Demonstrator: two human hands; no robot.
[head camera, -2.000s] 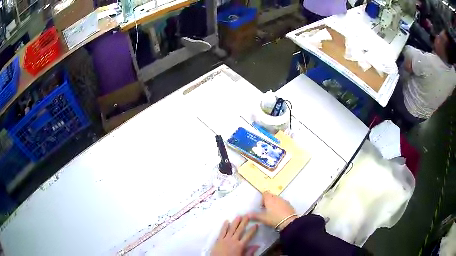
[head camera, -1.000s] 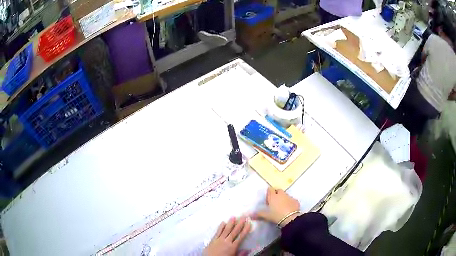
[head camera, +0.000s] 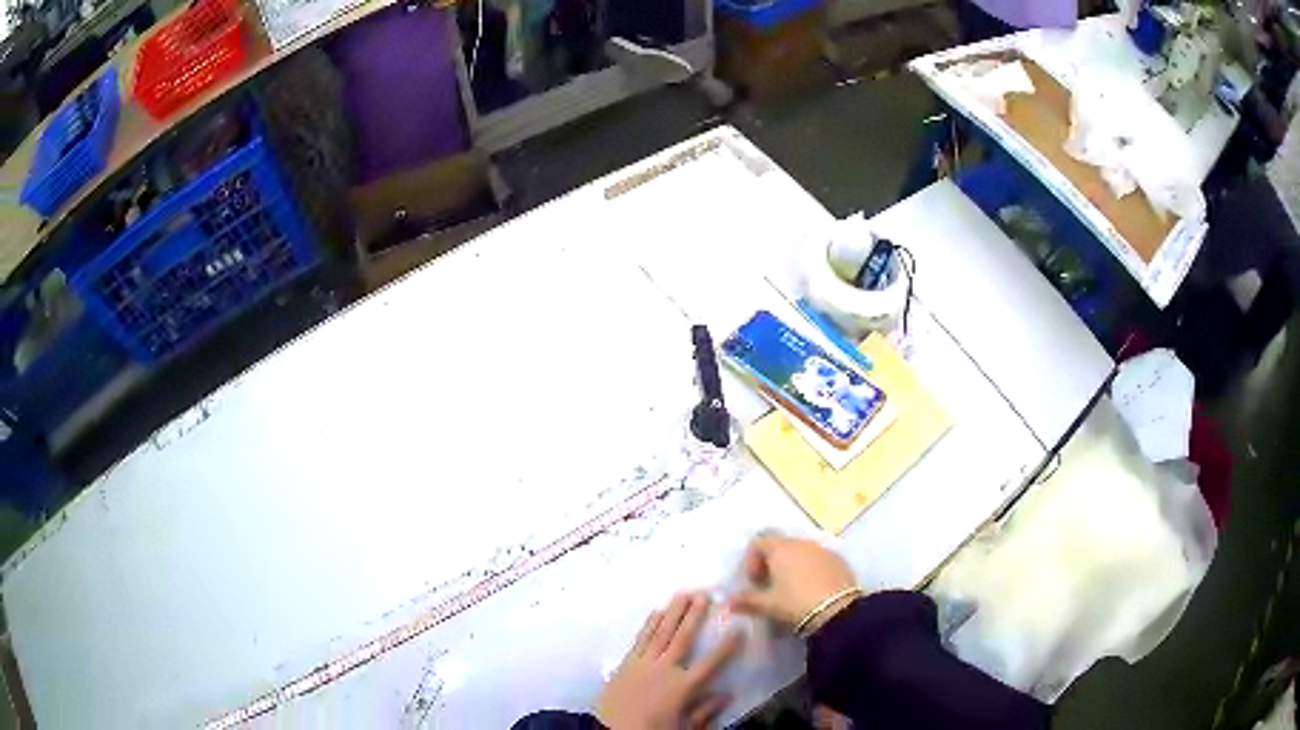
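A thin, semi-sheer white garment piece (head camera: 570, 628) lies on the white table, hard to tell from the tabletop. My left hand (head camera: 670, 667) rests on it, fingers spread and flat. My right hand (head camera: 798, 582), with a bracelet at the wrist, is just right of it, fingers bent and fingertips together at the cloth; whether they pinch the cloth is too blurred to tell. A black-topped bottle (head camera: 709, 392) with a clear base stands beyond my hands, touched by neither.
A phone (head camera: 810, 377) lies on white paper and a yellow card (head camera: 841, 492), beside a blue pen (head camera: 834, 332) and a white roll (head camera: 860, 283). A tape measure (head camera: 471, 616) runs along the tabletop. Pale fabric (head camera: 1098, 549) hangs at the right edge.
The view has shifted, so the table items sit further right and higher. My right fingers have curled inward beside my left hand, which stays flat on the cloth.
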